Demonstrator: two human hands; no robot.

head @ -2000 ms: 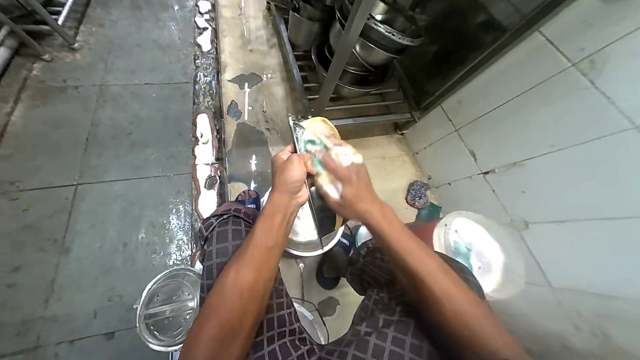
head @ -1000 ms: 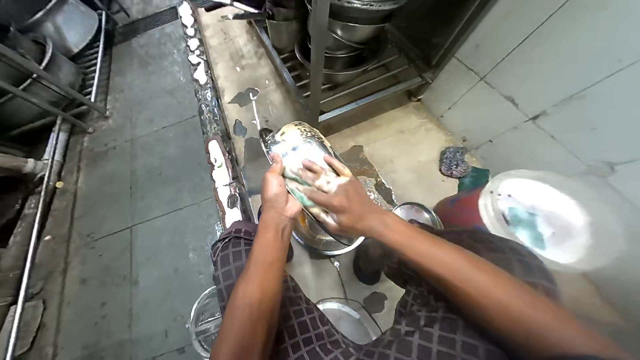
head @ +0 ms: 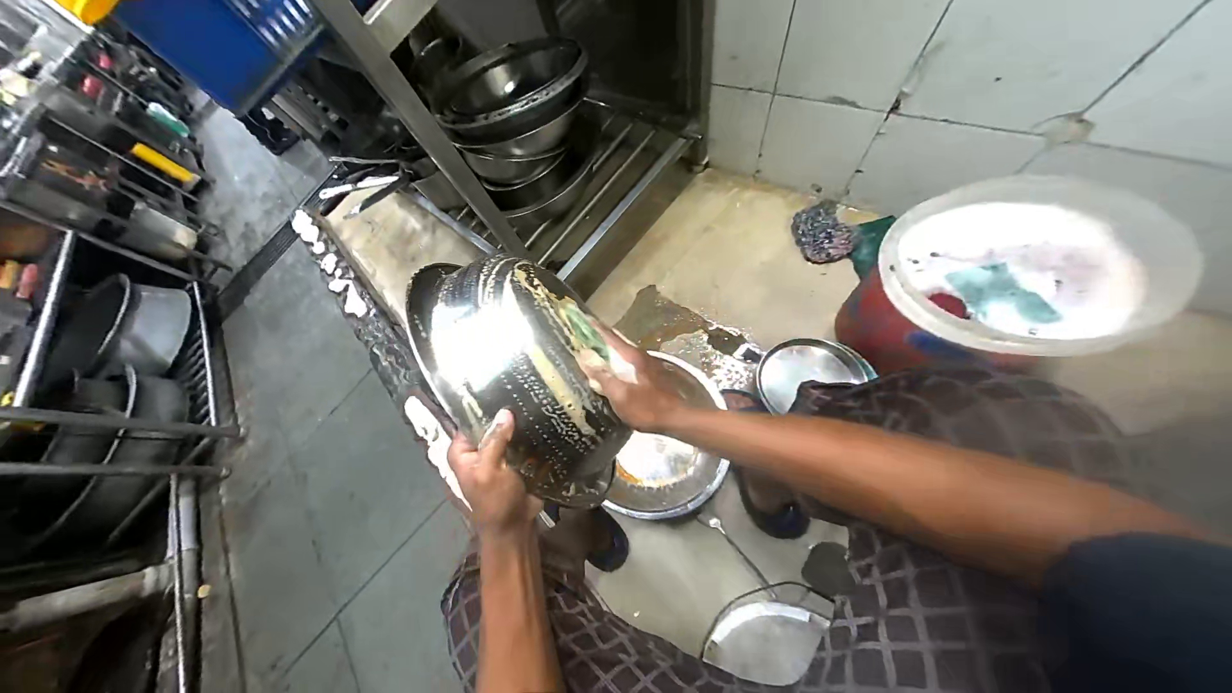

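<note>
A shiny metal pot is tilted on its side in front of me, with suds and yellowish streaks on its wall. My left hand grips its lower rim side, thumb on the outer wall. Against the pot's right side, my right hand presses a green scouring pad with foam about the fingers. Below and behind the pot, a round metal basin with murky liquid sits on the floor between my feet. A white tub of foamy water, with a green cloth or pad in it, stands at the right.
Stacked metal bowls fill a steel rack ahead. A dark scrubber lies near the tiled wall. Round metal lids or plates rest on the floor by my feet. A low ledge runs along the left, with pots on a rack beyond.
The pot is now turned with its streaked side wall facing me, and my left hand is lower on it. My right hand has moved to its right side. The view has swung left.
</note>
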